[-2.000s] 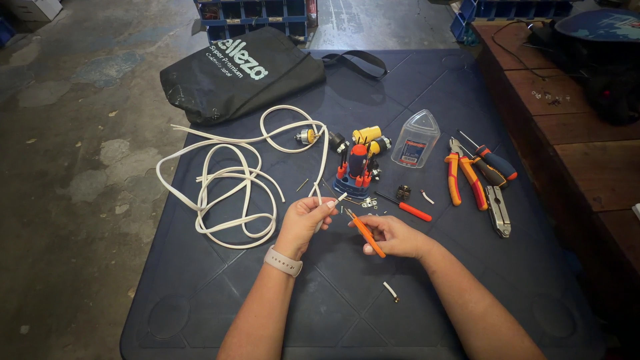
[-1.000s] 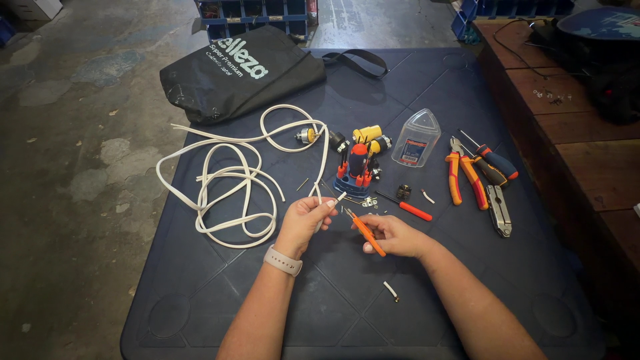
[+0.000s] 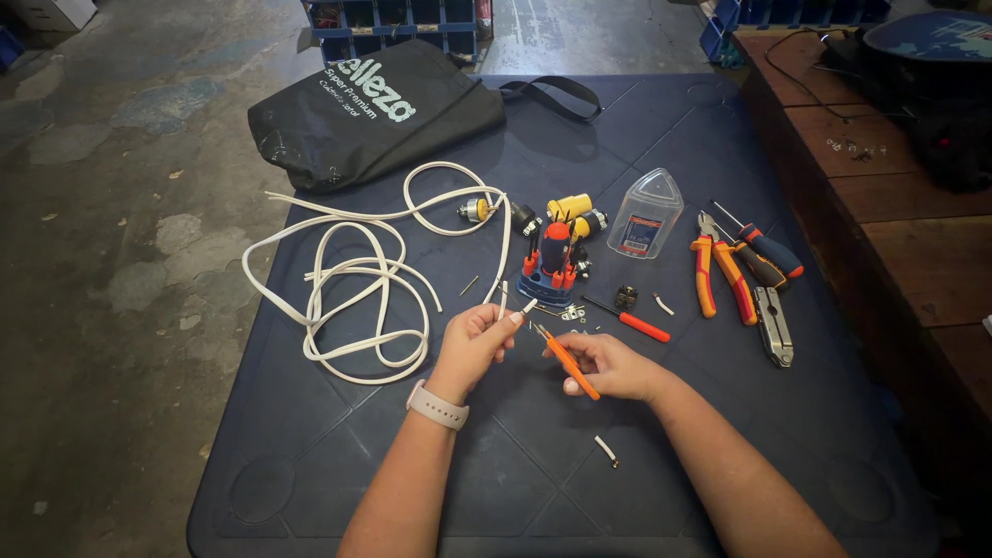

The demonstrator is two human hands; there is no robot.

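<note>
My left hand (image 3: 477, 341) pinches the end of a white two-core electrical cable (image 3: 504, 256), whose split tips stand up above the fingers. The rest of the cable lies in loose loops to the left. In my right hand (image 3: 608, 364) is a pair of small orange-handled pliers or cutters (image 3: 570, 360), its jaws pointing at the cable end and just apart from it. Beyond the hands a blue screwdriver stand (image 3: 545, 293) holds several small drivers. A red-handled screwdriver (image 3: 643, 326) and small metal parts (image 3: 573, 313) lie near it. A short cable offcut (image 3: 607, 451) rests nearer me.
Yellow and black plugs (image 3: 570, 206) sit behind the stand, beside a clear plastic case (image 3: 645, 215). Red-and-yellow pliers (image 3: 725, 271), screwdrivers (image 3: 767, 249) and a folding multi-tool (image 3: 774, 327) lie right. A black bag (image 3: 372, 124) covers the table's back left. A wooden bench (image 3: 891, 194) adjoins at right.
The orange-handled tool has shifted slightly in my right hand, its jaws now a little lower beside the cable end. My left hand stays on the cable.
</note>
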